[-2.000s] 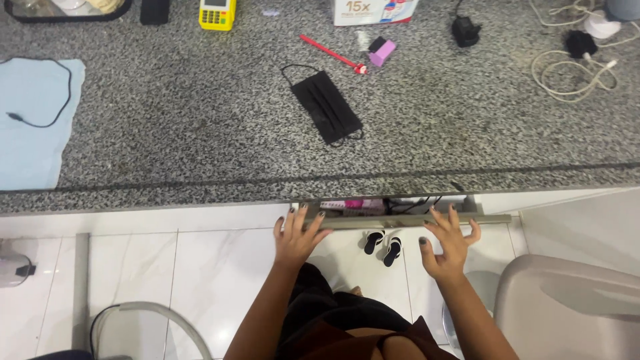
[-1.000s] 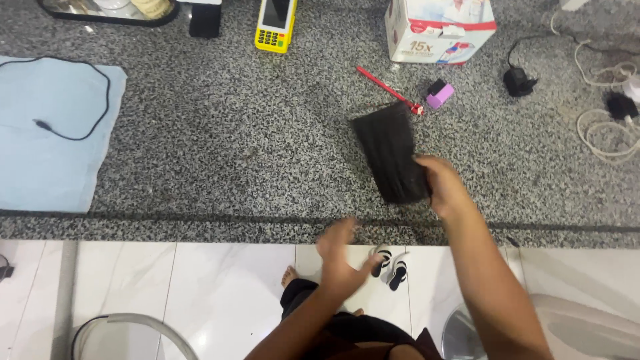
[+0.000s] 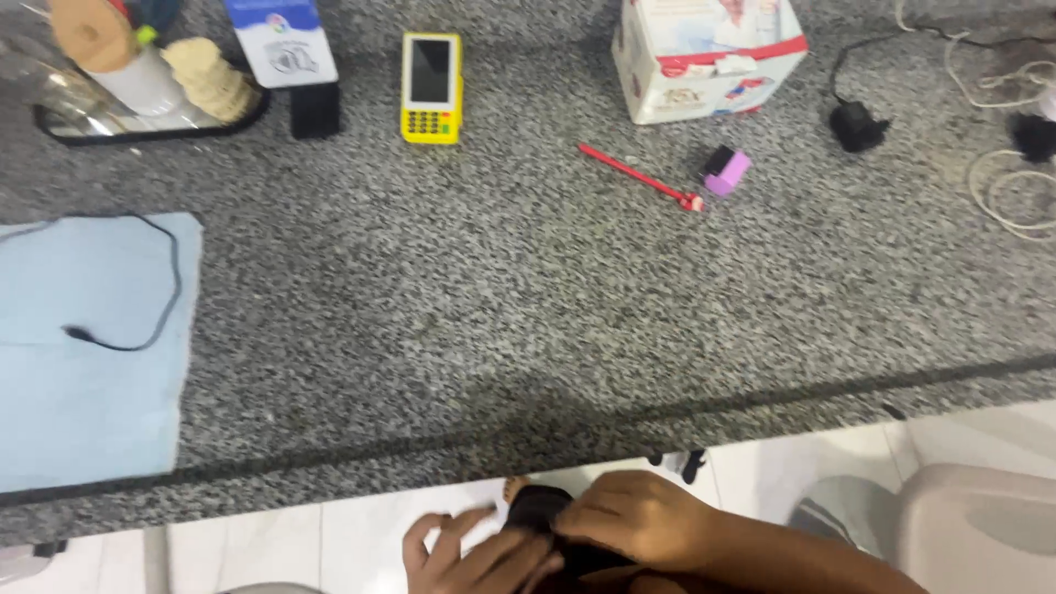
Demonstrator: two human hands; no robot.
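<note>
Below the granite counter's front edge, my left hand (image 3: 483, 557) is blurred, with bent, spread fingers. Close beside it on the right, my right hand (image 3: 639, 516) is curled, its fingertips pointing toward the left hand. Dark cloth of the trousers (image 3: 538, 505) shows behind and between them; whether either hand holds something black cannot be told. On the counter lie a red pen (image 3: 631, 172) with a figure on its end and a small purple and black object (image 3: 726, 172). A white box (image 3: 709, 74) with red trim stands behind them.
A yellow card payment terminal (image 3: 431, 87) lies at the back of the granite counter (image 3: 412, 313). At left are a light blue cloth (image 3: 91, 404) with a black cable (image 3: 172, 289) and a black-rimmed tray (image 3: 157, 134). A black charger (image 3: 856, 126) and white cable (image 3: 990, 202) lie right; a chair (image 3: 973, 520) stands below.
The black face mask, first on the counter and then in my right hand, no longer shows there. Both hands are now close together below the edge. The open drawer seen earliest is out of sight.
</note>
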